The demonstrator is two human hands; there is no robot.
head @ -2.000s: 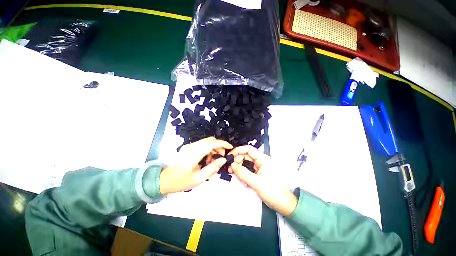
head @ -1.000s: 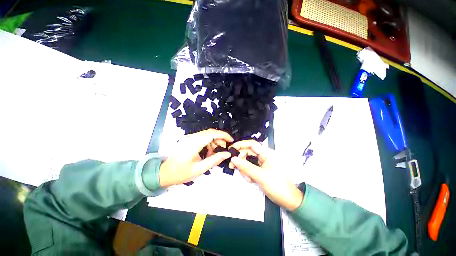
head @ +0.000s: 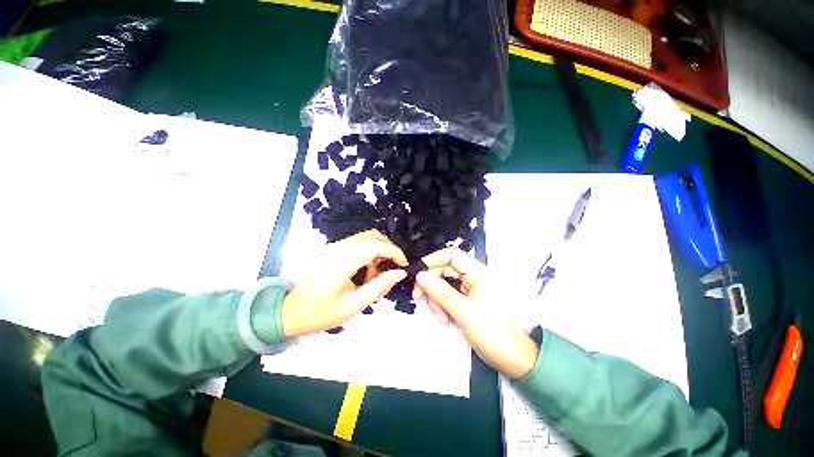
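Observation:
A loose pile of small black parts (head: 402, 192) lies on a white paper sheet (head: 406, 361) in front of me. My left hand (head: 344, 284) and my right hand (head: 469, 303) meet at the near edge of the pile, fingertips almost touching. Both hold one small black part (head: 413, 268) between thumbs and fingers, mostly hidden by the fingertips. More black parts show under and beside the hands. The clear parts bag (head: 424, 67), filled with black parts, lies behind the pile.
Left sheet (head: 178, 223) bears a few black pieces (head: 155, 137). Right sheet (head: 598, 277) bears a pen (head: 578, 212). Further right are a blue item (head: 692, 219), calliper (head: 737, 308), orange-handled cutter (head: 784, 377) and blue bottle (head: 639, 147). A red-brown tray (head: 705, 85) stands behind.
Across the frames the view has shifted a little. The hands stay together at the pile; the black part between the fingertips now shows less than before.

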